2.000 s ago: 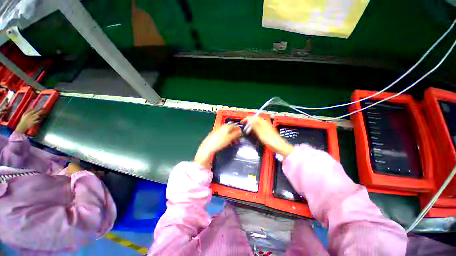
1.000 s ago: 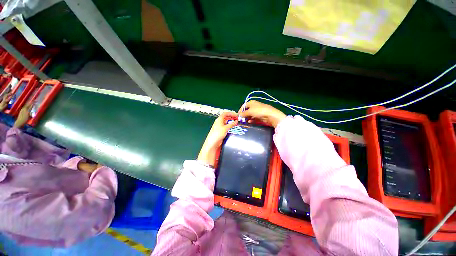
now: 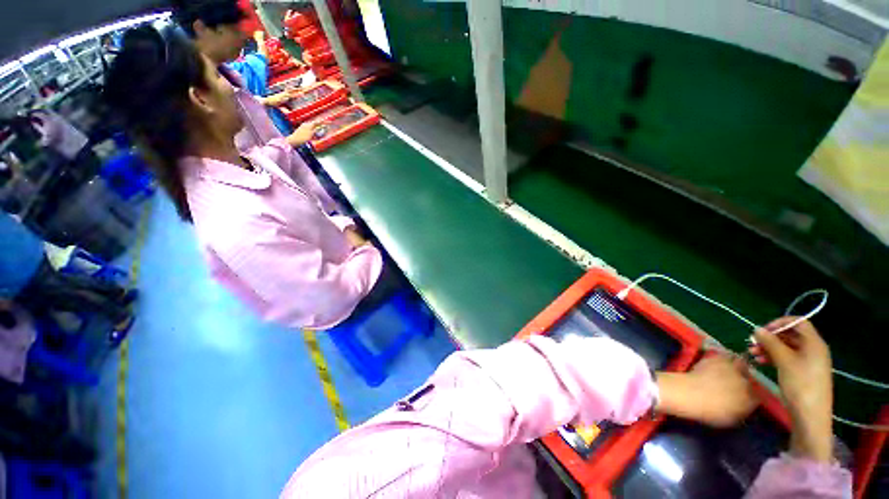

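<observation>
The left tablet (image 3: 624, 326) sits in a red-orange foam tray (image 3: 575, 292). One white USB cable (image 3: 682, 286) runs to its top edge. My left forearm crosses this tablet. A second tablet (image 3: 682, 466) lies in a tray to its right, partly cut off by the bottom edge. My left hand (image 3: 710, 390) is over the top part of the second tablet, its fingertips hidden or blurred. My right hand (image 3: 801, 375) is raised beside it and pinches the white end of another USB cable (image 3: 801, 314) near that tablet's top edge.
A green conveyor (image 3: 439, 234) runs to the upper left, with more trays (image 3: 343, 127) at its far end. A person in a pink smock (image 3: 278, 234) sits beside it. A white post (image 3: 490, 107) stands at its rear edge. A yellow sheet (image 3: 858, 146) hangs upper right.
The view has swung left. Both hands have moved from the left tablet's top edge to the second tablet. A cable now stays in the left tablet without a hand on it.
</observation>
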